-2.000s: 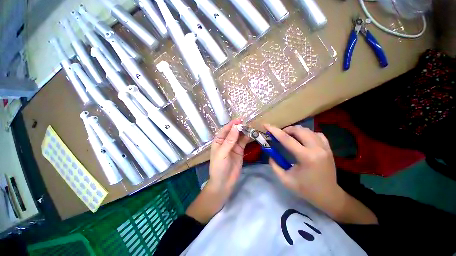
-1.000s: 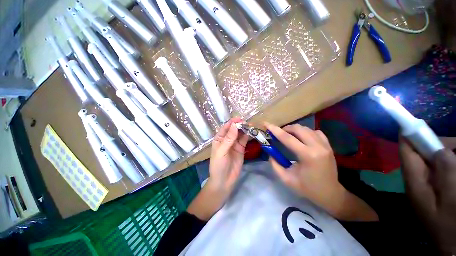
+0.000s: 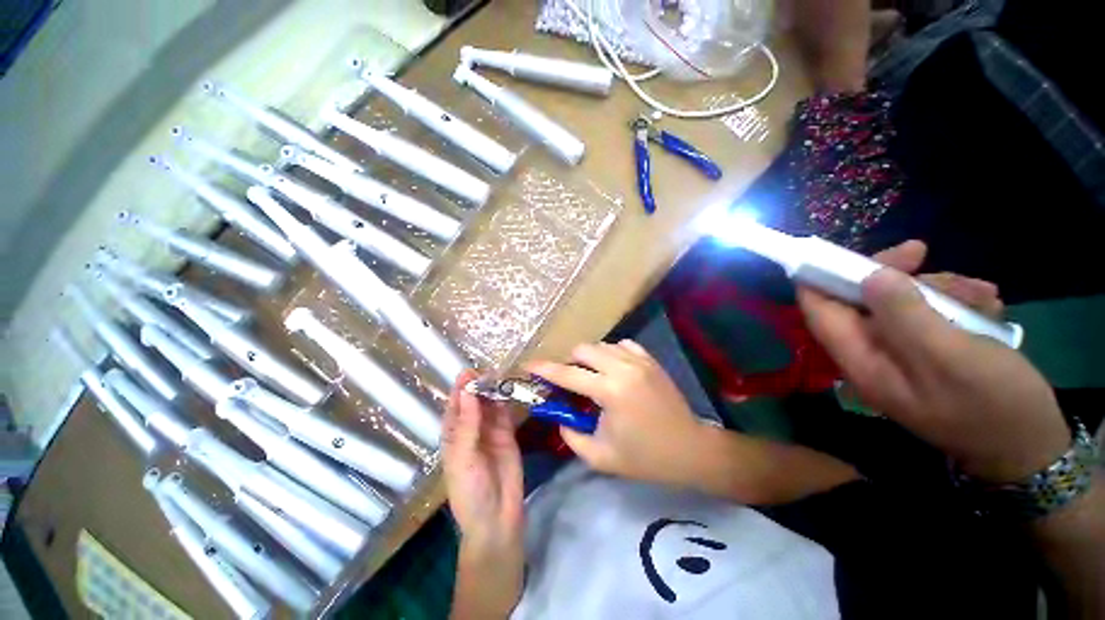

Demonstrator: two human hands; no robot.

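Note:
My right hand (image 3: 642, 406) grips blue-handled nippers (image 3: 560, 409) above my lap, near the bench edge. Their metal jaws point left at the fingertips of my left hand (image 3: 482, 466). My left thumb and fingers pinch a tiny white plastic part (image 3: 473, 388) at the jaws; its shape is too small to tell. White toothbrush units (image 3: 370, 375) lie in rows just beyond my hands, on a clear blister tray (image 3: 594, 236) with textured pockets.
Another person's hand (image 3: 897, 351) at right holds a toothbrush unit (image 3: 836, 267) with a bright light at its head. A second pair of nippers (image 3: 647, 170), a white cord (image 3: 757, 97) and a clear bag (image 3: 715, 30) lie beyond. A sticker sheet (image 3: 121, 587) is lower left.
The view has turned, so the bench contents appear shifted left and down. The other person's hands and lit unit have come in from the right. My hands keep the same hold.

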